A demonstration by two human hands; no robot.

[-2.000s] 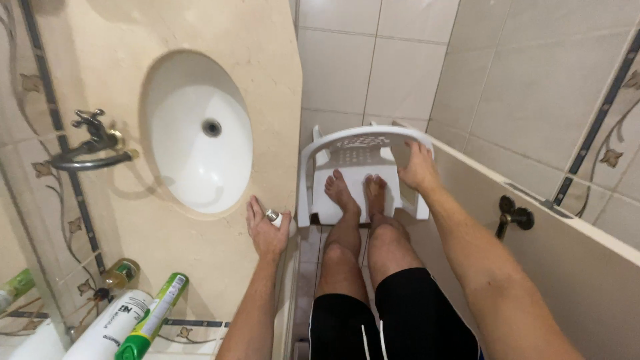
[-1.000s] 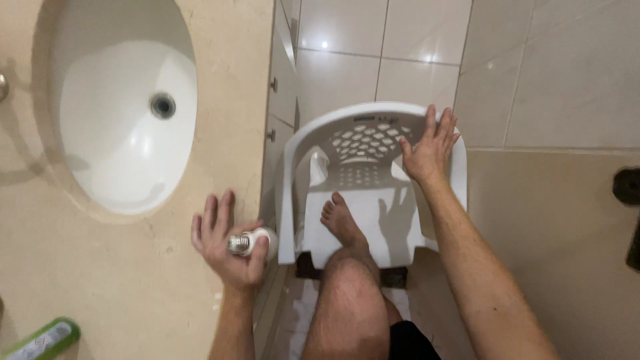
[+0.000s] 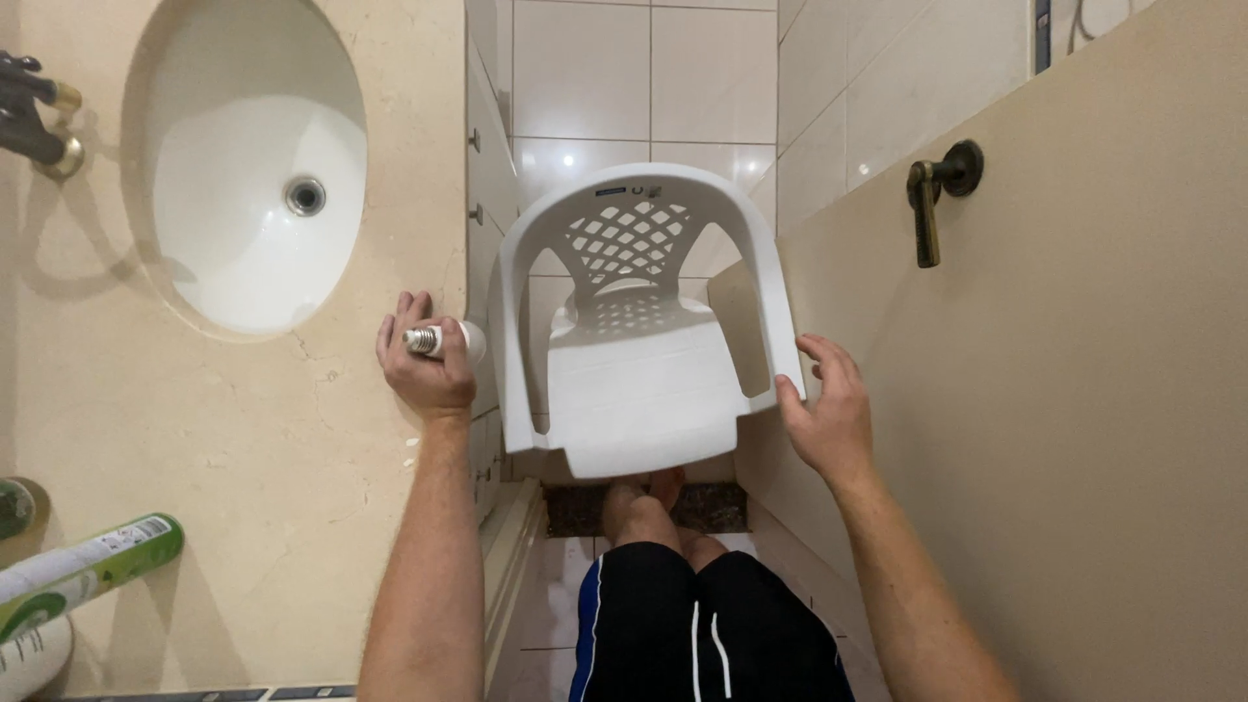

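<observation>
My left hand (image 3: 429, 361) rests on the edge of the stone countertop (image 3: 390, 546) and holds a white light bulb (image 3: 456, 341), its metal screw base pointing left. A white plastic armchair (image 3: 639, 385) stands on the floor in front of my legs, its lattice backrest away from me. My right hand (image 3: 829, 400) is at the front end of the chair's right armrest, thumb on the inner side and fingers outside. My feet are on the floor behind the front edge of the seat, partly hidden by it.
An oval white sink (image 3: 253, 234) with a dark tap (image 3: 39, 117) is set in the countertop. A green and white spray can (image 3: 107, 565) lies at the lower left. Drawers with small knobs (image 3: 475, 141) line the left; a door with a metal handle (image 3: 926, 210) is on the right.
Both feet stood on the chair seat at first, then one; now both legs are down on the floor side. My right hand has moved from the backrest rim to the armrest's front. The bulb stays in my left hand.
</observation>
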